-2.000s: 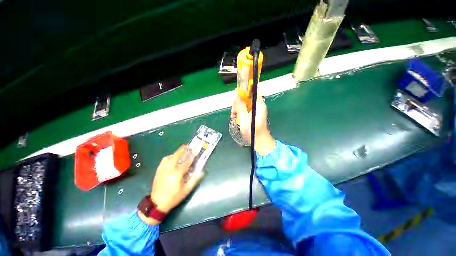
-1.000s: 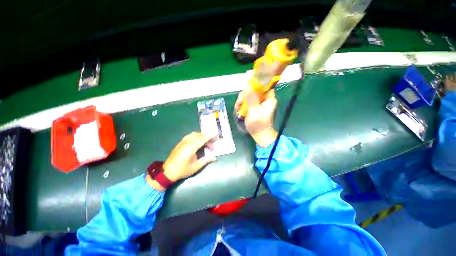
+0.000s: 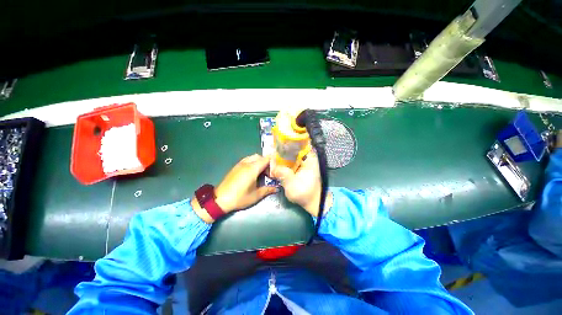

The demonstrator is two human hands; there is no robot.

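A phone assembly point(image 3: 267, 132) lies on the green bench mat, mostly hidden under my hands and the tool. My left hand point(image 3: 244, 183) rests on its lower part with fingers curled at its edge; whether it grips is hard to see. My right hand point(image 3: 302, 185) is closed around the yellow electric screwdriver point(image 3: 288, 143), held upright over the phone assembly. Its tip is hidden. The black power cord point(image 3: 321, 184) runs from its top down past my right wrist. The round grey dotted screw plate point(image 3: 336, 144) lies uncovered just right of the screwdriver.
A red bin point(image 3: 148, 143) with white pieces stands left, beside small pale rings. A black parts tray point(image 3: 31, 138) is far left. A blue bin point(image 3: 531, 132) and phone unit point(image 3: 510, 172) lie right, near another person's sleeve. Units sit on the belt behind the white rail point(image 3: 185, 99); a taped post point(image 3: 437, 58) rises there.
My right hand has carried the screwdriver left from the screw plate to over the phone assembly, uncovering the plate. My left hand stays at the phone assembly. The camera view has shifted.
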